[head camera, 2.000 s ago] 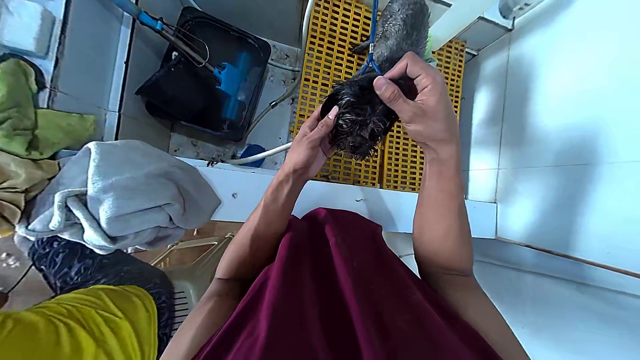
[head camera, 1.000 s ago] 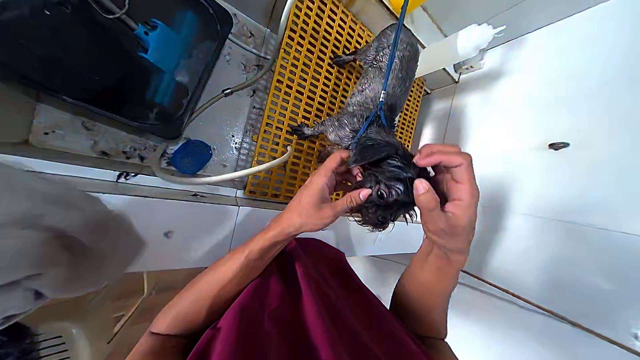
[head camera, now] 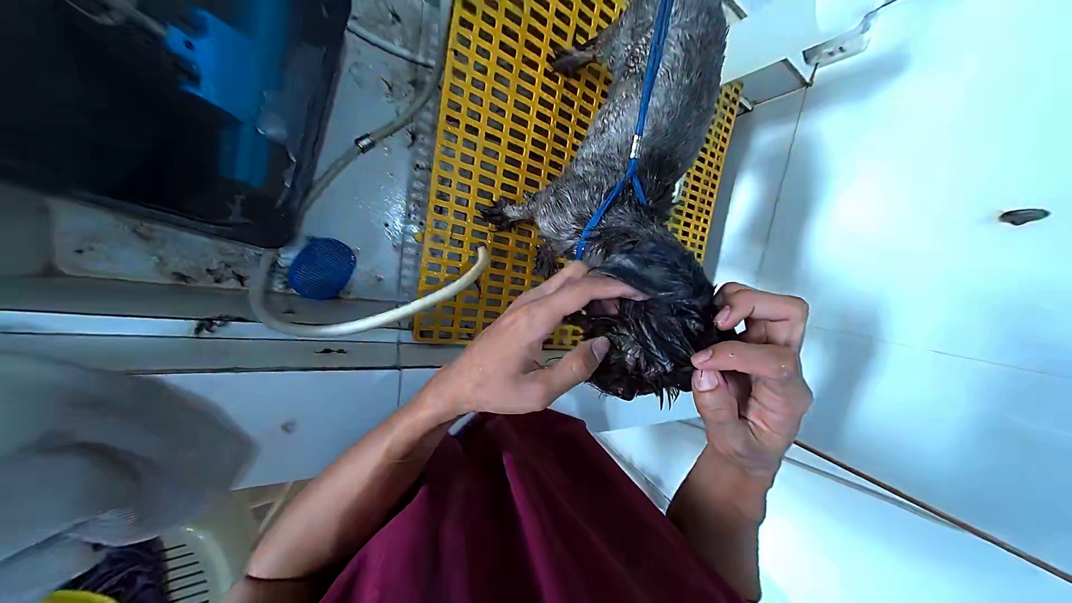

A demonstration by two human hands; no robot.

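Observation:
A wet, dark-haired dog (head camera: 662, 126) stands on a yellow plastic grate, its head toward me. Around its neck runs a blue cord leash (head camera: 645, 109) with a metal clasp. My left hand (head camera: 536, 347) holds the side of the dog's head (head camera: 657, 335), thumb near the muzzle and fingers by the ear. On the other side of the head, my right hand (head camera: 754, 373) pinches hair or the ear edge between thumb and fingertips; which of these cannot be told. The dog's face is mostly hidden by wet hair.
The yellow grate (head camera: 469, 159) lies in a white tiled basin. Left of it are a pale hose (head camera: 402, 310), a blue mesh drain strainer (head camera: 322, 268) and a black tub (head camera: 293, 126) with a blue object inside. A grey towel (head camera: 109, 452) hangs over the basin's edge at lower left.
Both hands stay at the dog's head; the right fingers now pinch at its side. The head has turned so that the eye seen a second ago is hidden. The view has shifted closer.

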